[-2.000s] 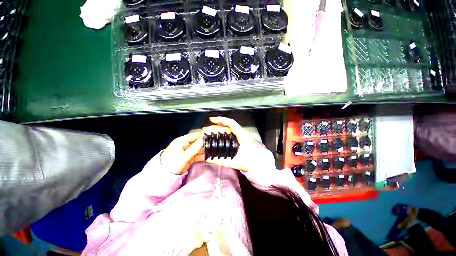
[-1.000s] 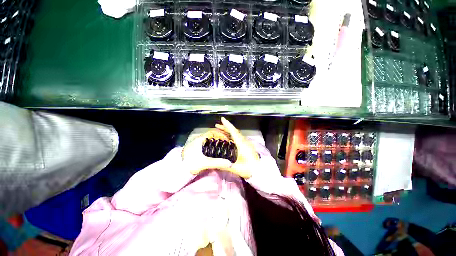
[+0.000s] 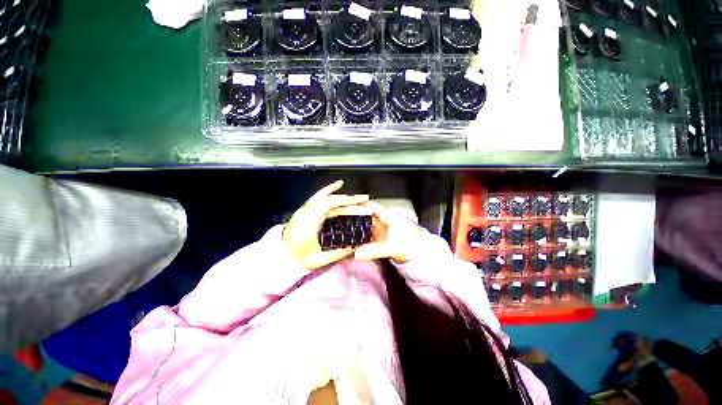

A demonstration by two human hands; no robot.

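A black ribbed round part [image 3: 345, 232] is held side-on above my lap, just below the bench edge. My left hand [image 3: 310, 227] holds it from the left, fingers over the top and thumb below. My right hand [image 3: 390, 236] holds it from the right. The fingertips of both hands come close together above and below the part. Its two ends are hidden by the hands. The main clear tray [image 3: 340, 133] lies straight ahead on the bench, its pockets filled with black round parts bearing white labels.
A white paper [image 3: 518, 119] with a pink pen [image 3: 526, 39] lies right of the main tray. Beyond it is a part-filled tray [image 3: 625, 145]. A crumpled white cloth [image 3: 175, 11] lies back left. A red crate [image 3: 538, 316] sits below the bench. A grey sleeve [image 3: 87, 245] reaches in from the left.
The part has been turned between my hands, and my left hand's fingers now reach over its top. My right hand has shifted at the right end. The bench view has shifted slightly.
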